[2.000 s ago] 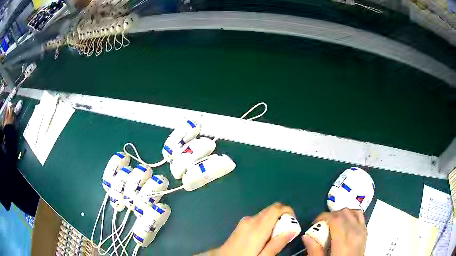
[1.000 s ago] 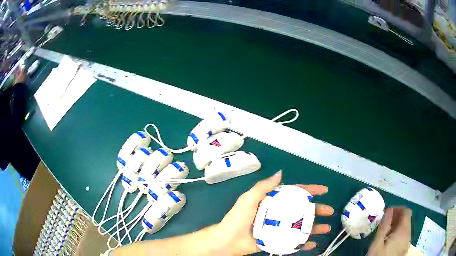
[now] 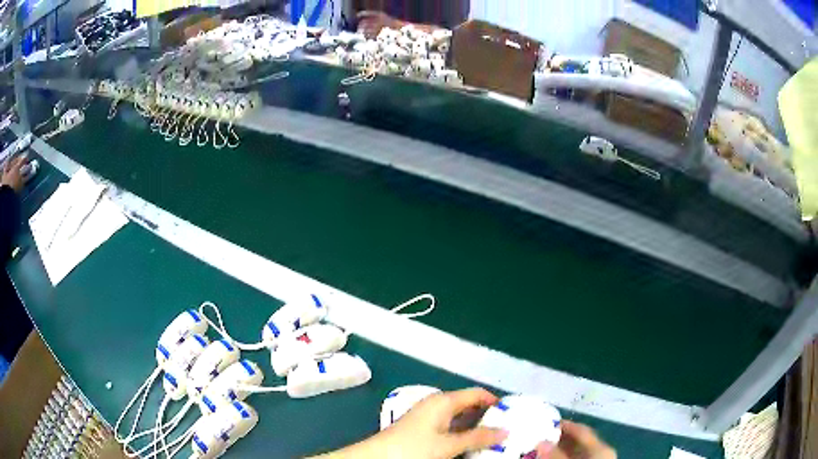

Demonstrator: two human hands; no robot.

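My left hand (image 3: pixel 448 426) and my right hand (image 3: pixel 583 444) hold a round white item (image 3: pixel 518 423) with blue marks between them at the bottom edge. My left fingers are on its left side and my right fingers on its right side; my right hand is mostly cut off. Another round white item (image 3: pixel 405 400) sits just behind my left hand, partly covered by it. To the left, several long white items (image 3: pixel 215 360) lie grouped on the green bench with cord loops trailing down-left. Three more (image 3: pixel 328 374) lie beside them, one with a red mark.
A pale metal rail (image 3: pixel 502 363) separates the bench from the green conveyor (image 3: pixel 359 242). A paper sheet (image 3: pixel 76 235) lies at left. An open carton (image 3: pixel 25 381) with items in rows is at lower left. Corded items (image 3: pixel 193 100) line the far rail. A person's hand (image 3: pixel 13 172) shows at far left.
The view has tilted up. A round item that lay flat on my open left hand is now held upright between both hands. A round item now shows left of them, behind my left hand.
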